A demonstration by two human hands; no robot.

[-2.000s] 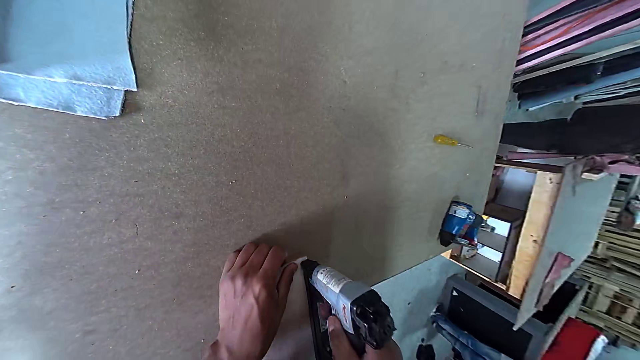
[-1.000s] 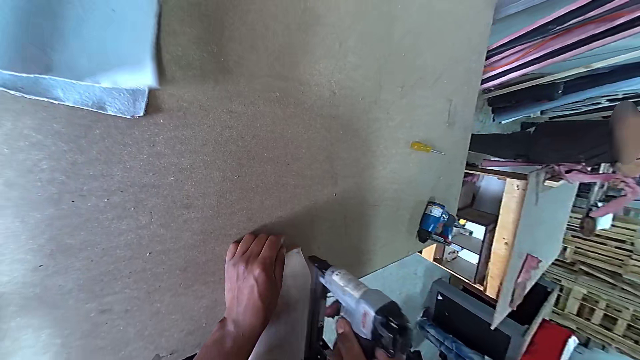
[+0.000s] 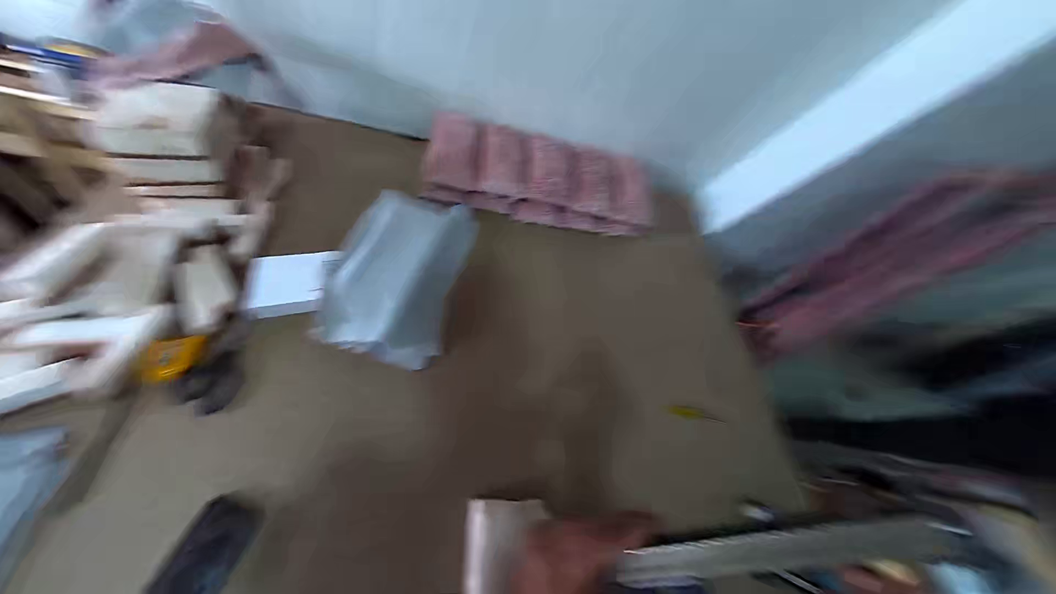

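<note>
The view is strongly blurred. At the bottom edge my left hand [image 3: 582, 549] shows as a reddish-brown smear beside a pale upright piece [image 3: 495, 544]; its grip cannot be made out. Right of it lies a long grey bar-like thing [image 3: 784, 549], too smeared to name. A skin-coloured patch near the lower right edge may be my right hand [image 3: 879, 577], mostly out of frame. A small yellow-handled screwdriver [image 3: 686, 412] lies on the brown board surface [image 3: 660, 478].
Folded pale blue cloth [image 3: 400, 280] sits by a white block [image 3: 289, 282]. Pink bundles [image 3: 536, 177] line the far edge near the wall. Pale wooden pieces [image 3: 165, 165] and a yellow-and-black thing [image 3: 173, 359] are at left; a dark object [image 3: 206, 549] lies lower left.
The view has swung widely, bringing the far edge and wall into sight. The nail gun, plainly seen in my right hand before, cannot be made out clearly now.
</note>
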